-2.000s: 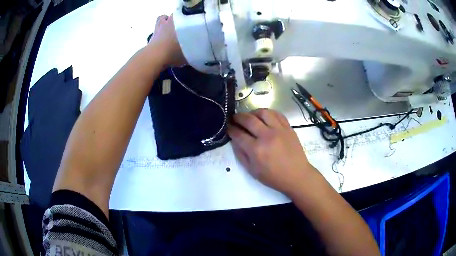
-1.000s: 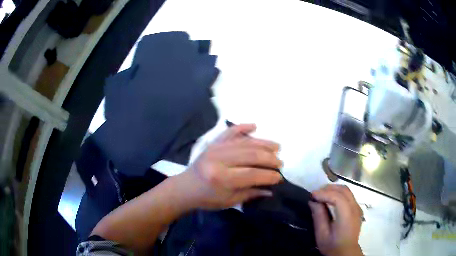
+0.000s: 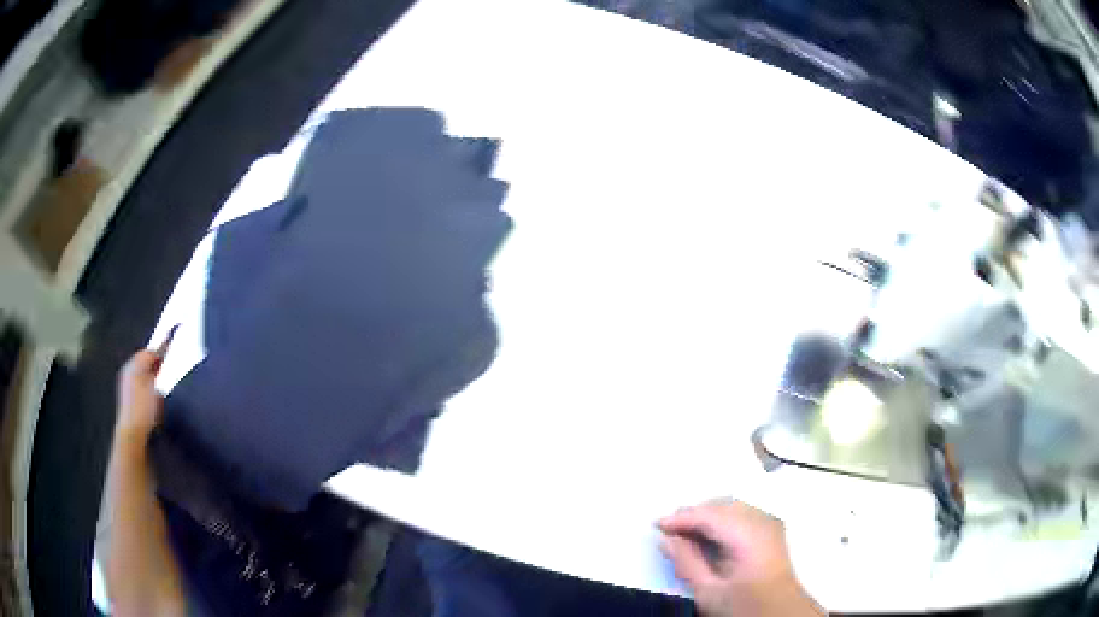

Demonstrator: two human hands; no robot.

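A pile of overlapping dark cut panels lies flat on the left part of the white table. My left hand is at the pile's lower left edge, small and blurred; whether it grips anything cannot be told. My right hand is over the table's front edge at the lower right, fingers curled with a gap between thumb and fingers, and nothing shows in it. Dark fabric with a light line hangs below the table edge beside my left forearm.
The blurred sewing machine stands at the right, with a bright lamp spot on its metal bed. Snips with an orange part lie beside it. A yellow strip is at the far right. Shelving runs along the left.
The view has swung left from the machine. The black pocket piece has left my hands. My left hand has moved to the pile's left side, and my right hand is now apart from it near the front edge.
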